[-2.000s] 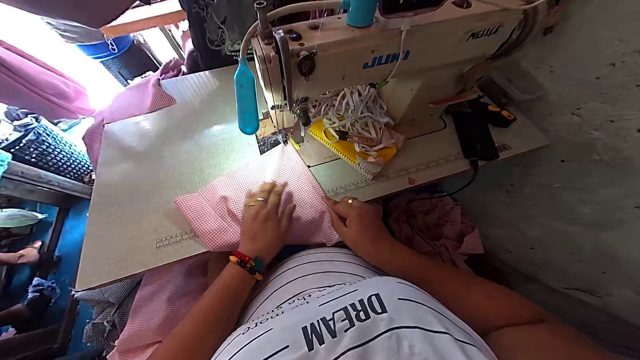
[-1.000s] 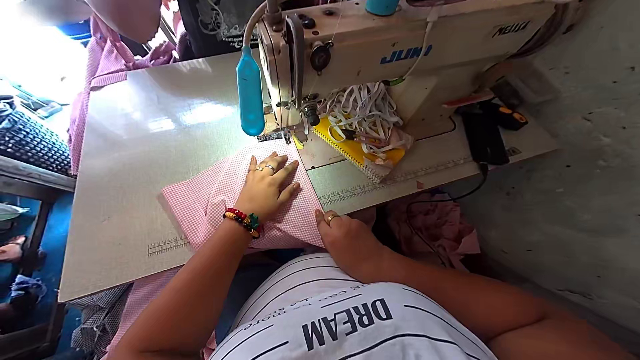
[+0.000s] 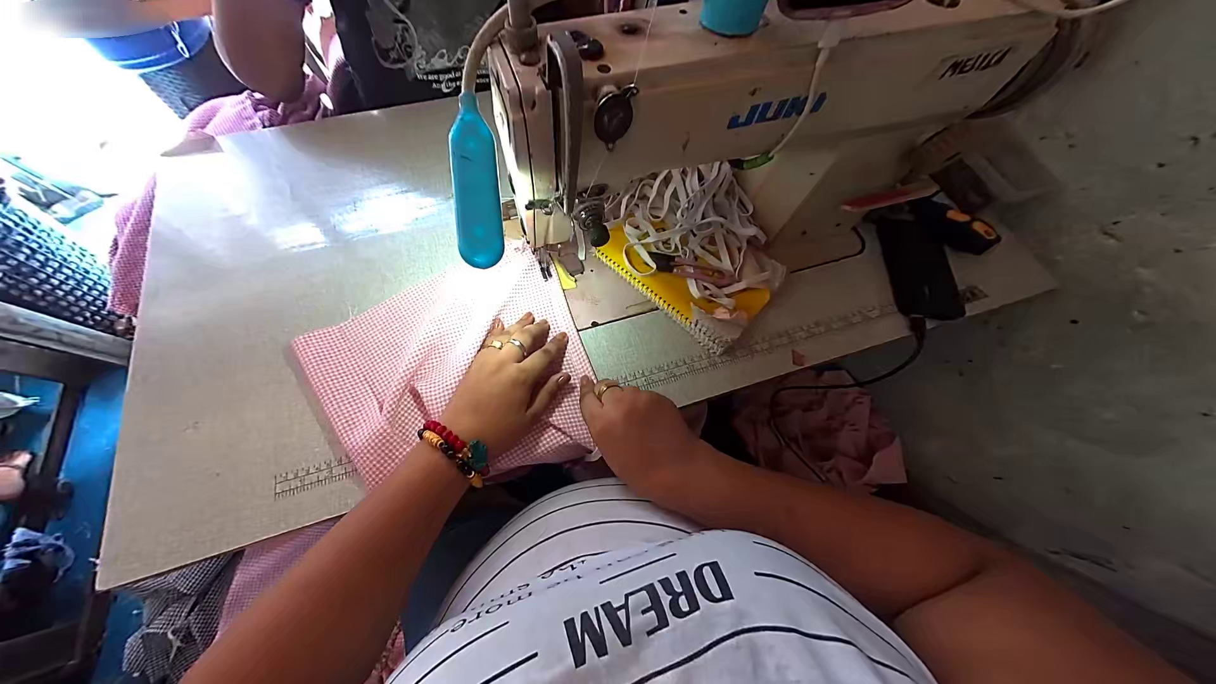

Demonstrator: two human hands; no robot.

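A pink-and-white checked cloth (image 3: 370, 380) lies on the sewing table, its top corner under the presser foot (image 3: 546, 261) of a Juki sewing machine (image 3: 703, 104). My left hand (image 3: 508, 385) rests flat on the cloth with fingers spread, rings on it and beaded bracelets at the wrist. At the cloth's right edge near the table front, my right hand (image 3: 632, 427) pinches the fabric between thumb and fingers. A lit lamp with a blue housing (image 3: 476, 180) hangs left of the needle and shines on the cloth. The needle tip cannot be made out.
White elastic strips (image 3: 698, 223) lie on a yellow pad (image 3: 655, 285) right of the needle. Behind them on the table are a black phone (image 3: 917, 266) with a cable and a black-and-orange tool (image 3: 964, 228). Part of another person (image 3: 261, 47) shows beyond the table, near a woven basket (image 3: 57, 266).
My left hand was nearer the needle one second ago and now lies further back on the cloth. My right hand stays at the cloth's right edge.
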